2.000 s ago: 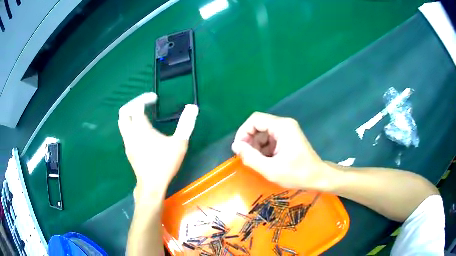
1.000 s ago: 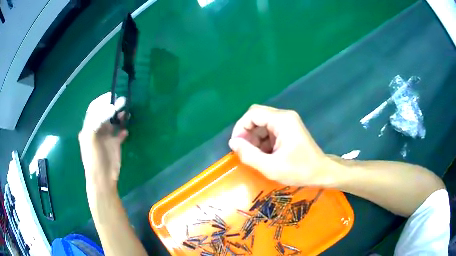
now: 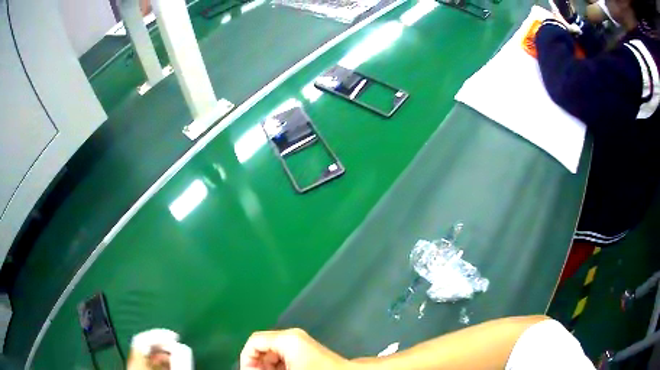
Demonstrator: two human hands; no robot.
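My left hand (image 3: pixel 161 352), with white finger covers, is small, blurred and cut off by the bottom edge; whether it holds anything cannot be told. A black phone middle frame (image 3: pixel 97 323) shows just left of it, with its lower end cut off. My right hand (image 3: pixel 291 352) is at the bottom edge with curled fingers; anything pinched in it is hidden. Two more middle frames lie flat on the green belt, one at the centre (image 3: pixel 297 147) and one farther back (image 3: pixel 362 89), each with a small white label.
Crumpled clear plastic (image 3: pixel 449 271) and a white scrap (image 3: pixel 389 350) lie on the dark-green mat (image 3: pixel 376 267). A white sheet (image 3: pixel 521 108) lies at the upper right beside a person in a dark sleeve, near an orange object (image 3: pixel 532 40). White posts stand beyond the belt.
The view has swung up and right, so the orange tray has left the picture. The frame that my left hand held upright is no longer seen raised. More belt and another person now show.
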